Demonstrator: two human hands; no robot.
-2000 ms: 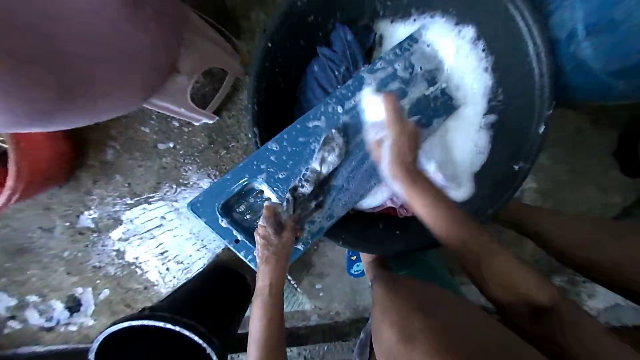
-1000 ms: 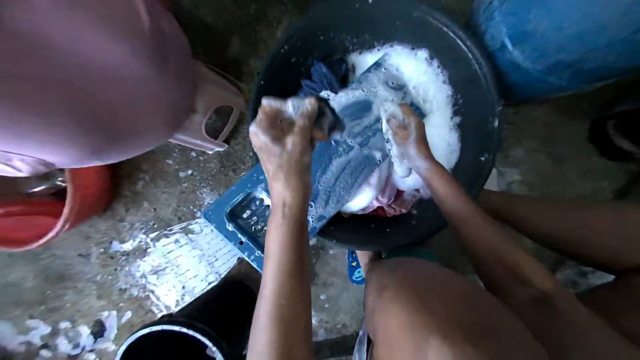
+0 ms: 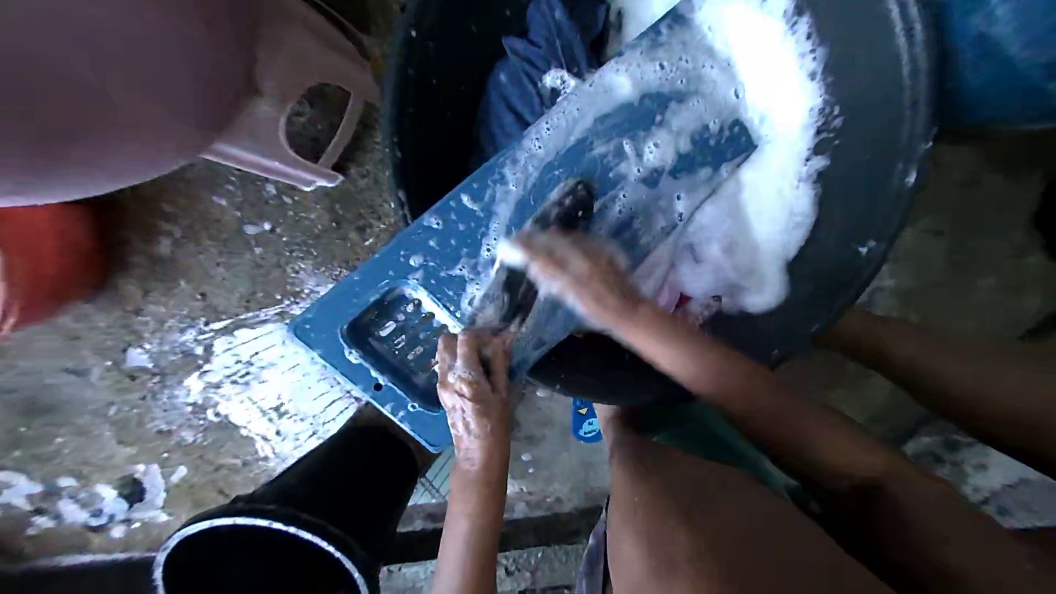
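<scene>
A blue plastic washboard (image 3: 445, 239) leans across the rim of a large black tub (image 3: 879, 124), its soap-tray end outside. A dark wet cloth (image 3: 516, 289) lies on the board. My left hand (image 3: 472, 379) grips the cloth's lower end beside the soap tray. Over the cloth, my right hand (image 3: 569, 272) is blurred, with a small white piece, seemingly a soap bar (image 3: 513, 254), at its fingertips. White suds (image 3: 775, 165) cover the upper board and the tub's right part. Dark blue clothing (image 3: 536, 74) and a pinkish cloth (image 3: 701, 264) lie in the tub.
A pink basin (image 3: 115, 91) rests at upper left on a pink plastic stool (image 3: 272, 107), above a red container (image 3: 49, 260). A black bucket (image 3: 264, 524) stands at lower left near a floor grate (image 3: 272, 379). Something blue (image 3: 998, 62) is at upper right.
One second ago my left hand was raised with a dark cloth, and my right hand was in the suds. Now the left holds the cloth low on the board and the right is over it.
</scene>
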